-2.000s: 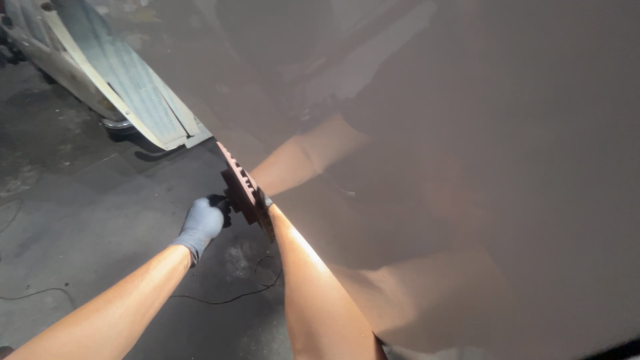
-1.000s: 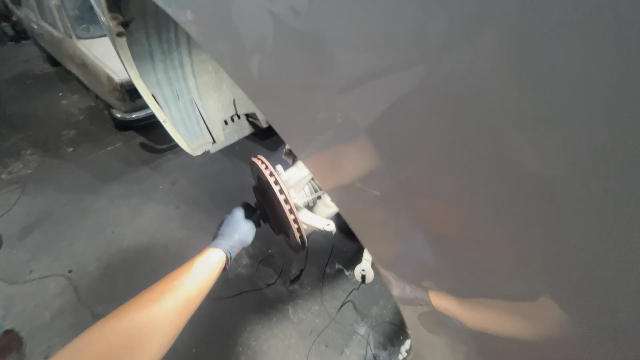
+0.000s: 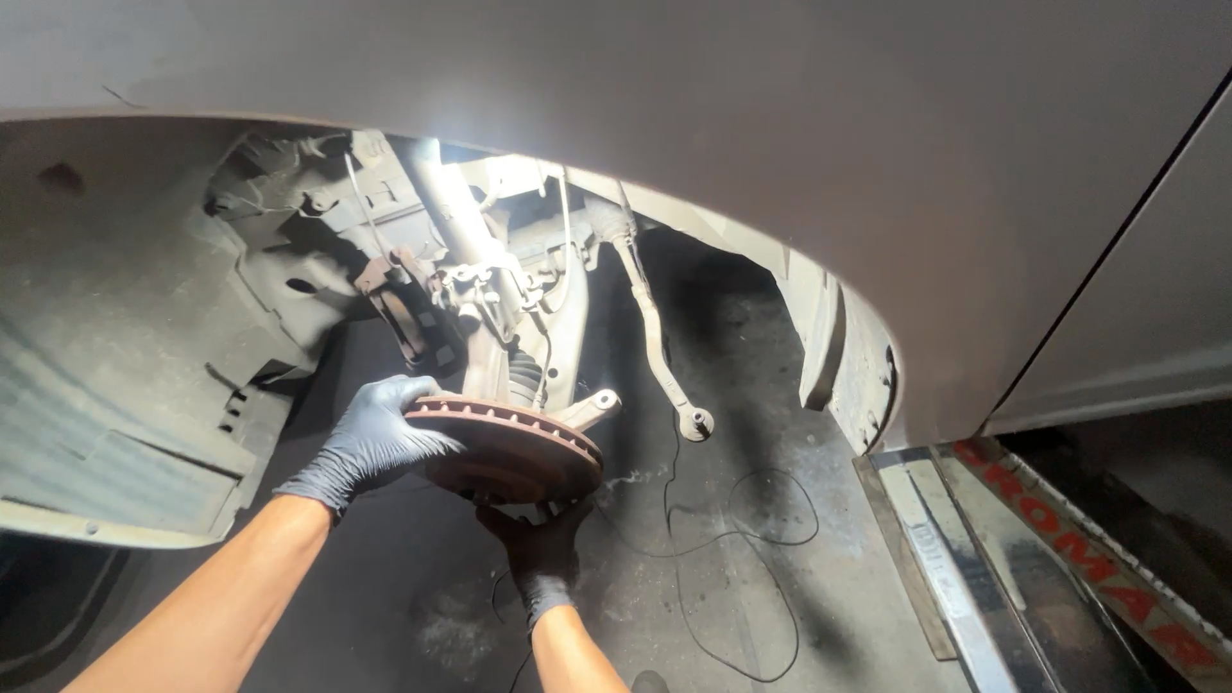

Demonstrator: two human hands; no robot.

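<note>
My left hand point(image 3: 385, 433), in a grey glove, grips the left rim of a vented brake disc point(image 3: 510, 448), thumb and fingers on either face. Below the disc, my gloved right hand point(image 3: 541, 549) is raised to its underside by the hub; it lies in shadow, so what its fingers hold cannot be told. Behind the disc rise a brightly lit suspension strut point(image 3: 457, 217) and a ribbed rubber boot point(image 3: 525, 373). A steering arm point(image 3: 597, 409) juts out at the right. Apart from it hangs a tie rod point(image 3: 654, 332) with its end point(image 3: 696, 423) free.
The car's fender point(image 3: 751, 106) arches overhead. A wheel arch liner point(image 3: 106, 318) fills the left side, and a lower liner edge point(image 3: 852, 361) hangs at the right. A thin black cable point(image 3: 736, 534) loops on the floor. Part of a lift point(image 3: 972, 577) stands at lower right.
The view has swung into the wheel arch. My left hand has gone from the middle of the disc to its rim, and my right hand is now in sight under the disc.
</note>
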